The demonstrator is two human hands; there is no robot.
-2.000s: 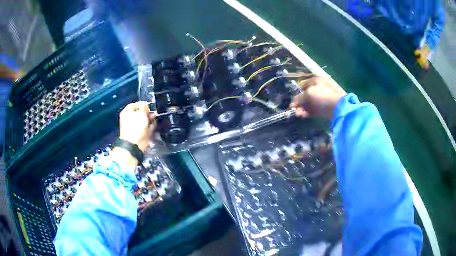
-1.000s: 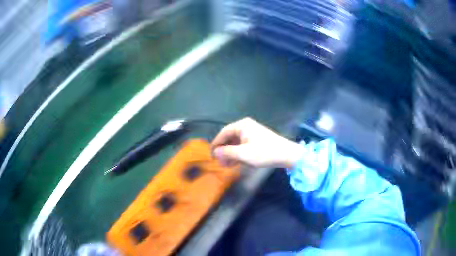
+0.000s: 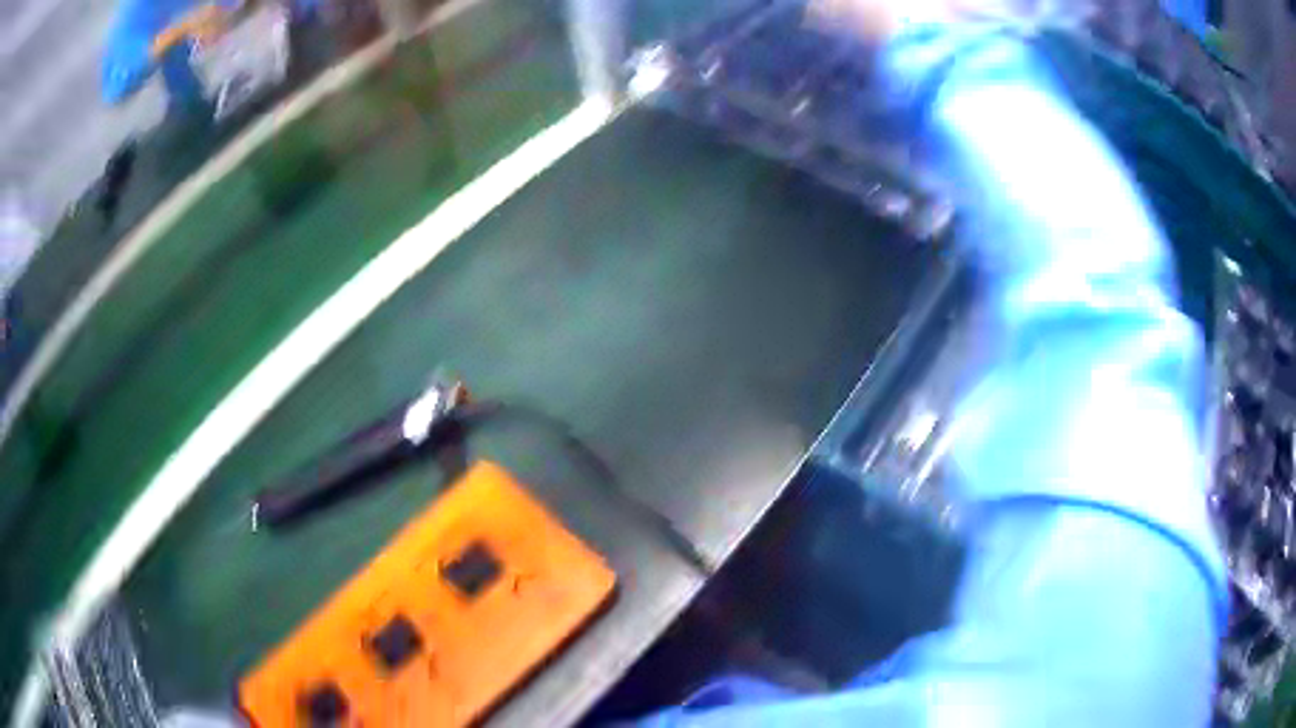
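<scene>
My right hand [image 3: 860,17] is small, blurred and cut by the top edge, over a blister tray [image 3: 796,107] at the far side. I cannot tell whether it holds anything. My left hand is not in view. The orange fixture [image 3: 533,609] lies at the near edge of the bench with dark square recesses showing and no modules in them. The black electric screwdriver [image 3: 341,467] lies beyond the fixture, its thin tip pointing left. Its cable runs right to the bench edge.
The dark green bench top [image 3: 611,299] borders a white-edged green surface [image 3: 355,299] on the left. Dark teal crates and shiny trays [image 3: 1258,427] are on the right. A crumpled clear bag [image 3: 107,676] is at the lower left. A person's blue sleeve [image 3: 131,50] shows at the upper left.
My right hand has moved from the fixture's far end up to the tray at the top. The fixture and screwdriver sit lower in the picture as the view has shifted.
</scene>
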